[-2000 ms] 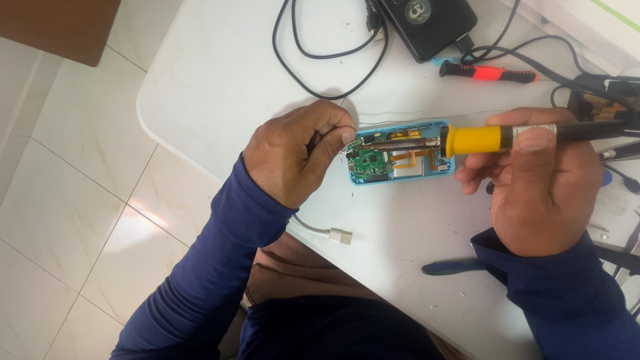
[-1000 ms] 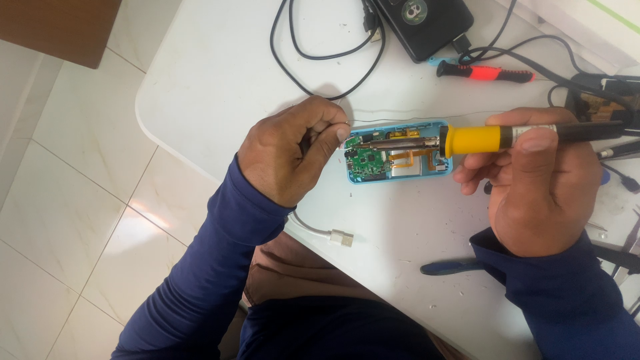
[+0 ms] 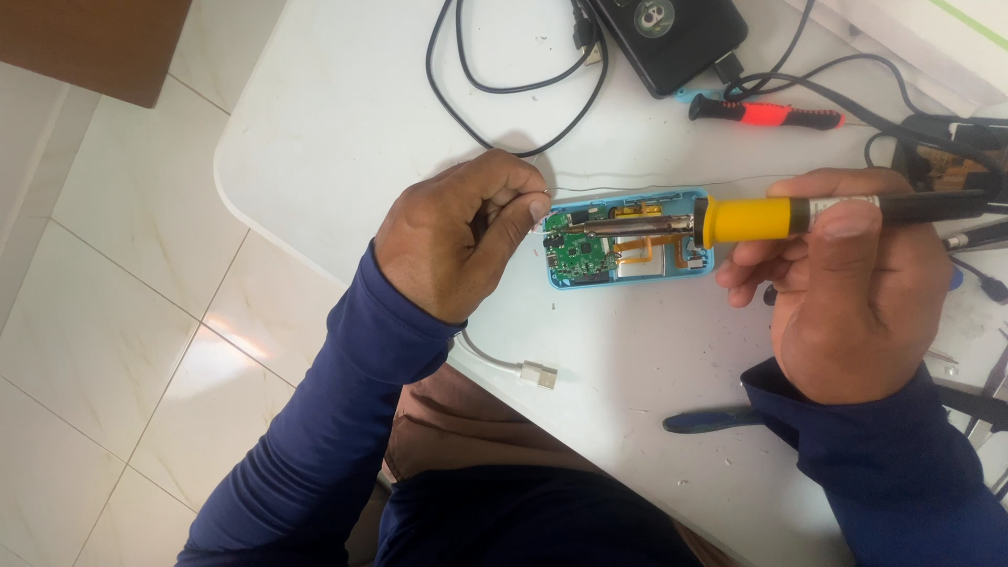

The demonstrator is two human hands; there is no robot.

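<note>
My right hand (image 3: 850,291) grips a soldering iron by its yellow and black handle (image 3: 748,219). The iron's metal tip points left and lies over the upper left part of a green circuit board (image 3: 581,250). That board sits in an open light-blue device case (image 3: 630,283), beside a silver battery (image 3: 639,266) and orange flex cables. At the case's left end, my left hand (image 3: 468,228) pinches a thin wire between thumb and forefinger; a length of it runs right along the case's top edge. Whether the tip touches the board cannot be told.
Behind the case lie a looped black cable (image 3: 516,150), a black box-like device (image 3: 677,39) and a red and black screwdriver (image 3: 764,113). A white USB plug (image 3: 539,375) is near the front edge of the white table (image 3: 315,118). A blue tool (image 3: 709,419) lies by my right sleeve.
</note>
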